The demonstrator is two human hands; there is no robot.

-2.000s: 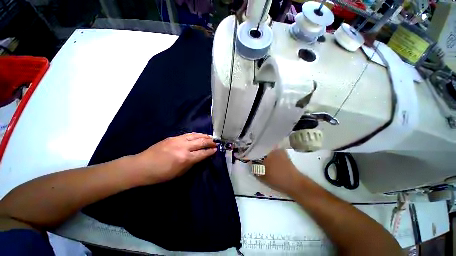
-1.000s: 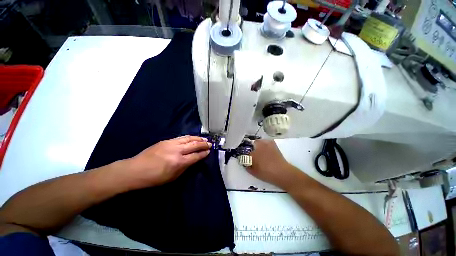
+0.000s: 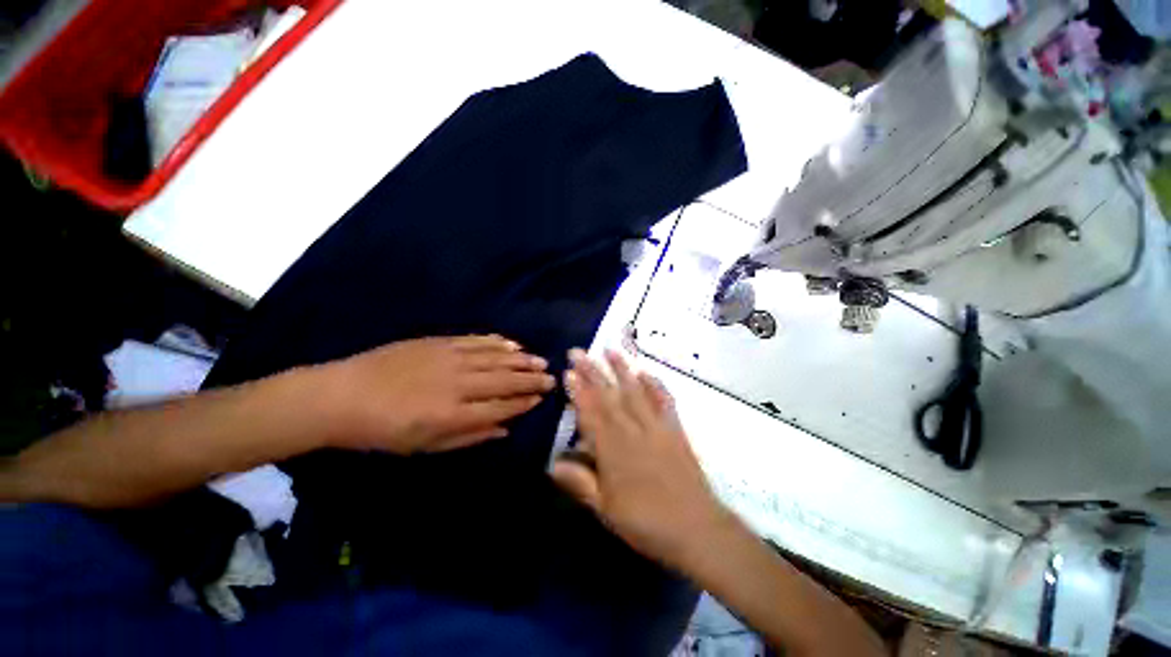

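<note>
The dark garment panel (image 3: 488,193) lies on the white table and hangs over its front edge onto the lap. A bit of white cloth shows at its right edge. My left hand (image 3: 443,392) lies flat on the panel, fingers pointing right. My right hand (image 3: 636,462) is at the panel's right edge, slightly blurred, its fingertips close to those of my left hand. Whether its thumb pinches the cloth edge cannot be told. The sewing machine head (image 3: 925,180) stands to the right, with the presser foot (image 3: 735,298) apart from the panel.
Black shears (image 3: 954,404) lie beside the machine, right of the needle area. A red plastic basket (image 3: 193,148) with white items is at the upper left. White and black pieces (image 3: 154,372) are heaped below the table's left edge. The white table's (image 3: 822,501) ruler strip runs along the front.
The panel has come out from under the presser foot and moved left toward the lap. My right hand has moved from behind the needle area to the panel's edge. The view has turned and shifted left.
</note>
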